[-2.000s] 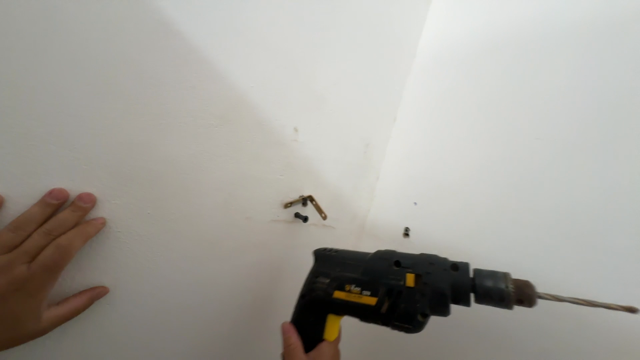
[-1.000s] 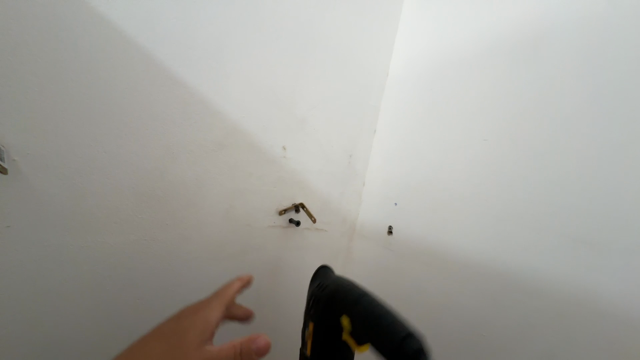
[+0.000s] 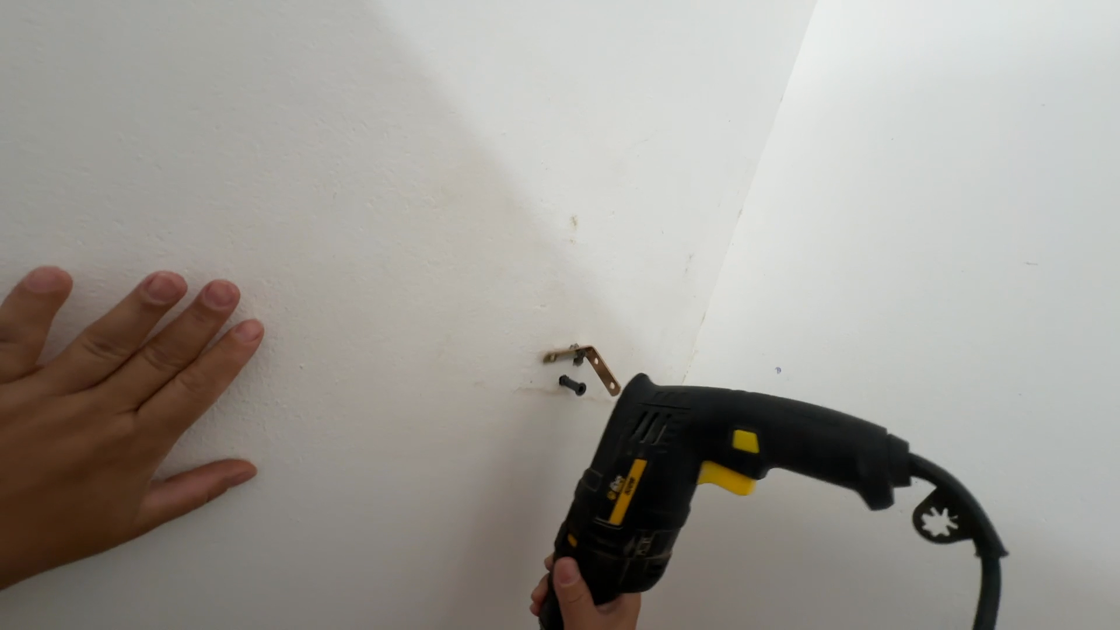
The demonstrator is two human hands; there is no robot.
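Observation:
My left hand lies with spread fingers against the white wall at the left, holding nothing. At the bottom centre my right hand grips the front end of a black and yellow corded power drill. The drill's handle points right and its body slants down; its chuck and bit are out of sight. Just above and left of the drill, a brass-coloured angle bracket sticks out from the wall. A dark wall plug or screw protrudes below the bracket.
The drill's black power cord hangs down at the right. A wall corner runs down behind the bracket, where the right-hand wall meets the left one. A small mark shows on that right-hand wall.
The drill has turned around: two seconds ago its bit pointed right and my right hand was by its handle; now the handle points right. My left hand left the wall and is back on it.

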